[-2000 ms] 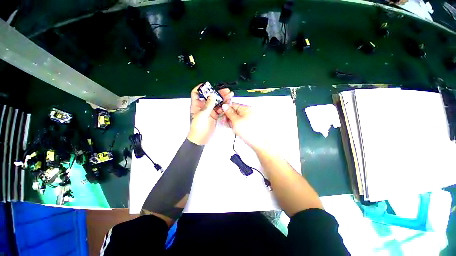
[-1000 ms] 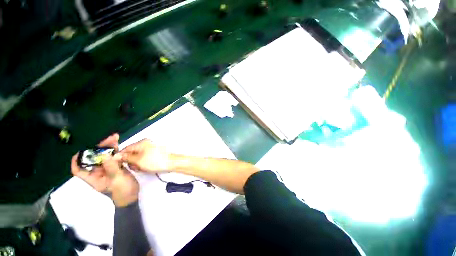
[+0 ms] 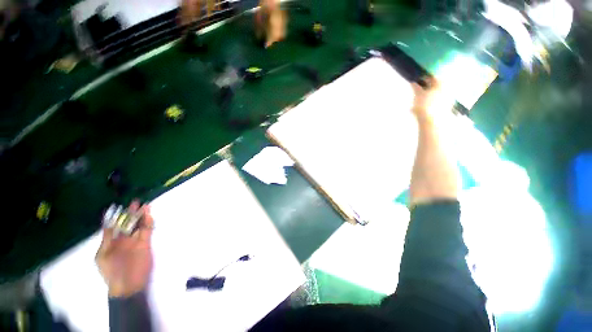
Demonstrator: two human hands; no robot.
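My left hand [image 3: 126, 249] holds a small silver and yellow circuit board [image 3: 122, 220] in its fingers over the far left part of the white work mat [image 3: 195, 227]. A tied black cord bundle [image 3: 206, 283] with a small plug lies on the mat to the right of that hand. My right hand [image 3: 428, 97] is stretched out at the black parts [image 3: 404, 63] along the far edge of the white-topped tray stack [image 3: 350, 123]. It is blurred and overexposed, so its grip on a part cannot be told.
A crumpled white paper [image 3: 269, 165] lies between mat and trays. Dark units with yellow spots, one of them [image 3: 174, 113], lie on the green conveyor. Another person's hands [image 3: 271, 24] are at the top. Shiny pale film [image 3: 506, 240] lies at the right, beside my sleeve.
My right hand has left the circuit board and moved far right to the black parts. My left hand still holds the board. The view has turned right.
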